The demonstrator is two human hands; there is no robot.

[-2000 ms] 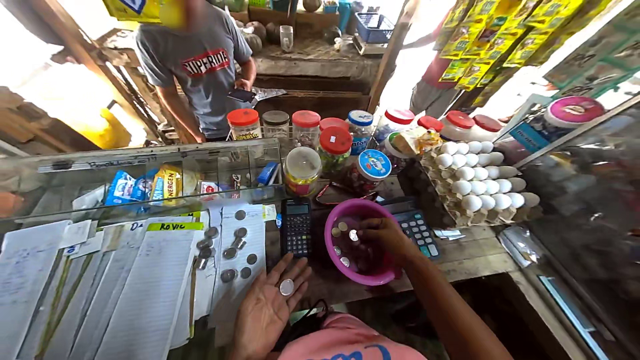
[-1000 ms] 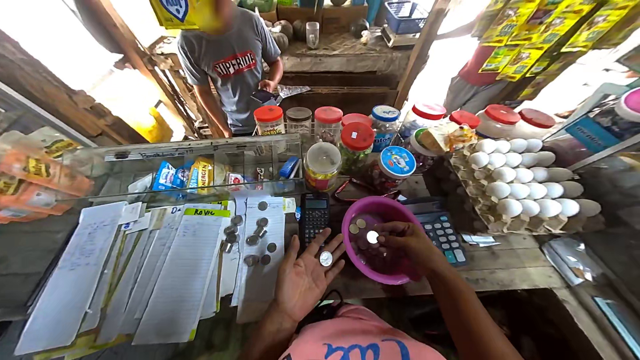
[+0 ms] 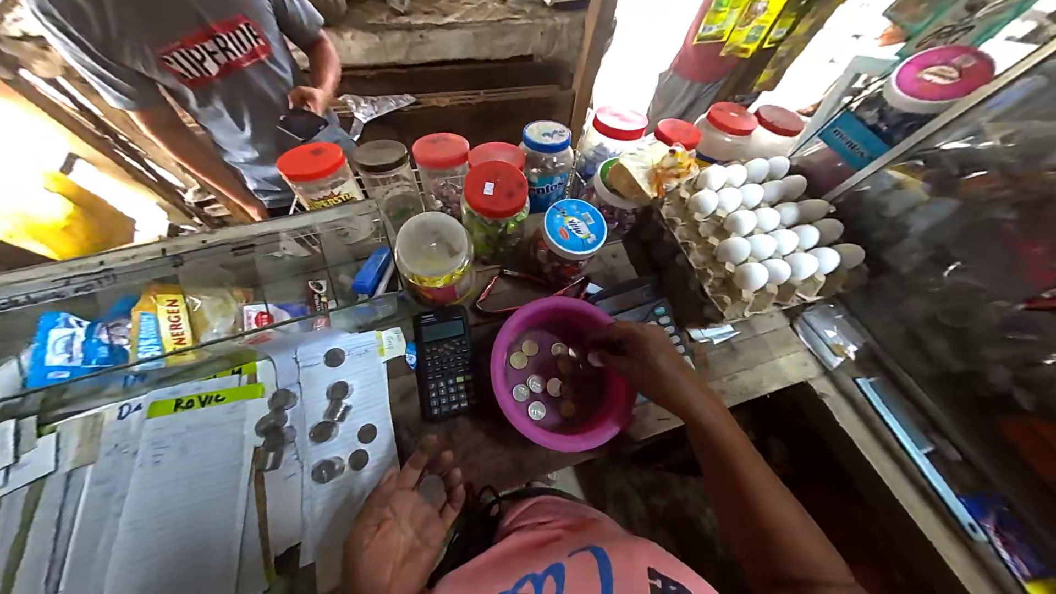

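Note:
My left hand [image 3: 408,516] is palm up at the lower middle, with a coin [image 3: 431,488] resting on its fingers. Inside the right side of a pink plastic bowl [image 3: 506,404], my right hand [image 3: 639,359] pinches a coin [image 3: 596,358] at its fingertips. Several loose coins [image 3: 536,384] lie on the bowl's bottom. A black scientific calculator [image 3: 445,363] is just left of the bowl; a larger desk calculator [image 3: 652,313] sits behind my right hand, partly hidden. Further left, coins in small piles [image 3: 327,470] rest on a lined paper sheet [image 3: 342,511].
Lidded jars [image 3: 495,198] stand along the back of the wooden counter [image 3: 751,363]. Egg trays [image 3: 718,289] stacked with white eggs are at right. A glass case [image 3: 272,289] with packets is at left, above handwritten papers [image 3: 181,487]. A person [image 3: 223,82] stands across the counter.
My right hand stays at the bowl's right side, and my left hand remains palm up with a coin. The view has tilted downward.

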